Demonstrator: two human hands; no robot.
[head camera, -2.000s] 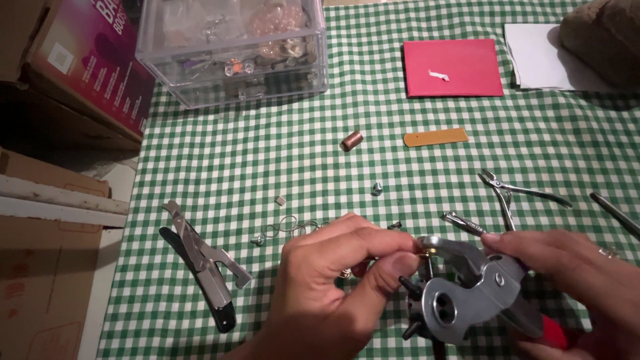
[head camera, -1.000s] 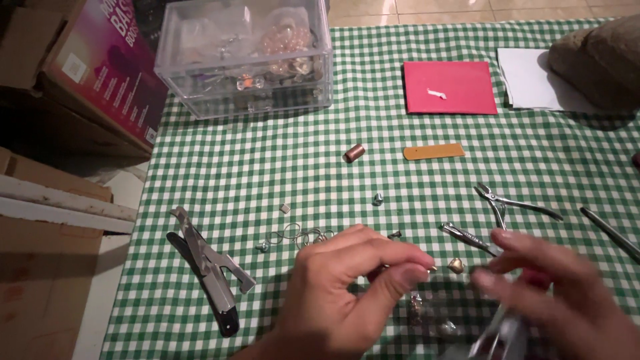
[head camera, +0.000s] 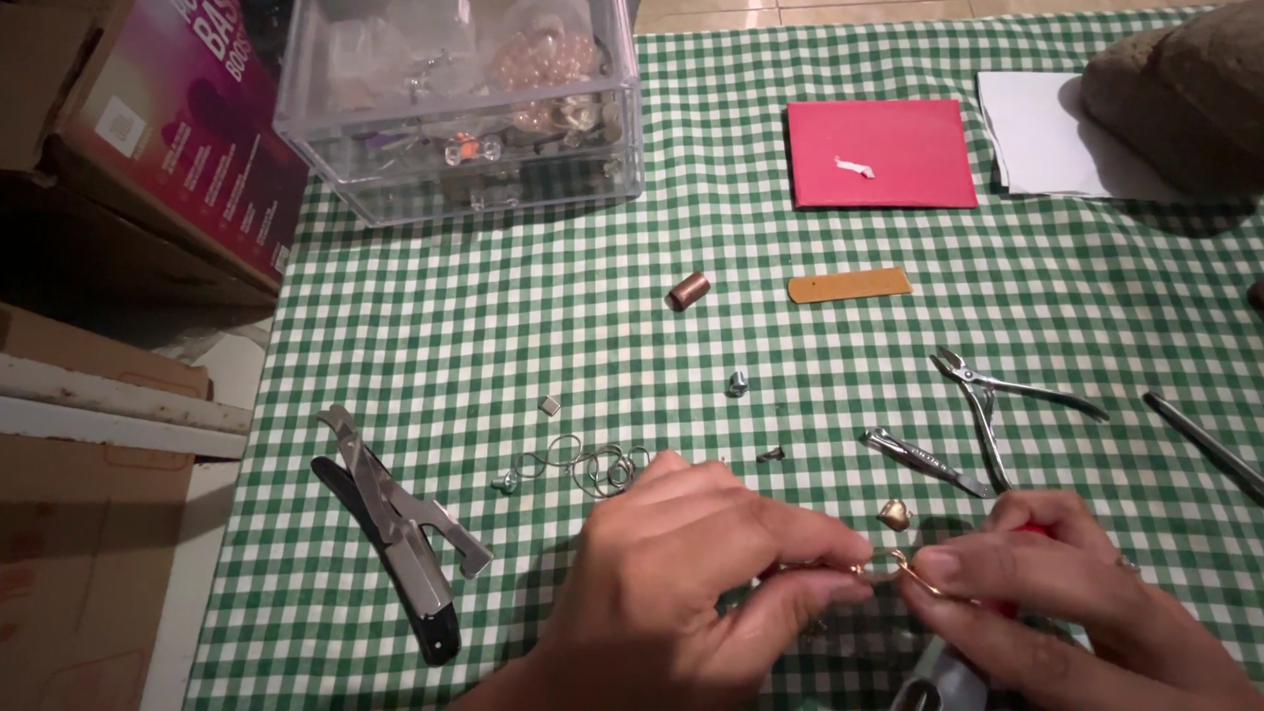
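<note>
My left hand (head camera: 691, 583) pinches one part of a thin gold-coloured wire or chain piece (head camera: 897, 561) between thumb and forefinger. Close beside it, my right hand (head camera: 1057, 592) grips the other part in its fingertips. A grey metal tool with a red handle (head camera: 938, 681), partly hidden, is under my right hand; whether that hand also holds it I cannot tell. Just above the fingertips a small gold-coloured bead or charm (head camera: 895, 513) lies on the cloth. Nail clippers (head camera: 925, 462) and metal nippers (head camera: 978, 380) lie beyond my right hand. Tangled wire (head camera: 592, 466) lies near my left knuckles.
A folding tool with a black handle (head camera: 400, 538) lies at left. Farther back are a copper-coloured cylinder (head camera: 689, 290), a tan strip (head camera: 849, 285), a red card (head camera: 882, 153), white paper (head camera: 1037, 128), a stone (head camera: 1175, 104) and a clear drawer box (head camera: 464, 128). A metal rod (head camera: 1205, 444) lies at right.
The punch-like plier tool, earlier up at my left fingertips, is now low beneath my right hand. My right hand has come to the gold-coloured piece at my left fingertips.
</note>
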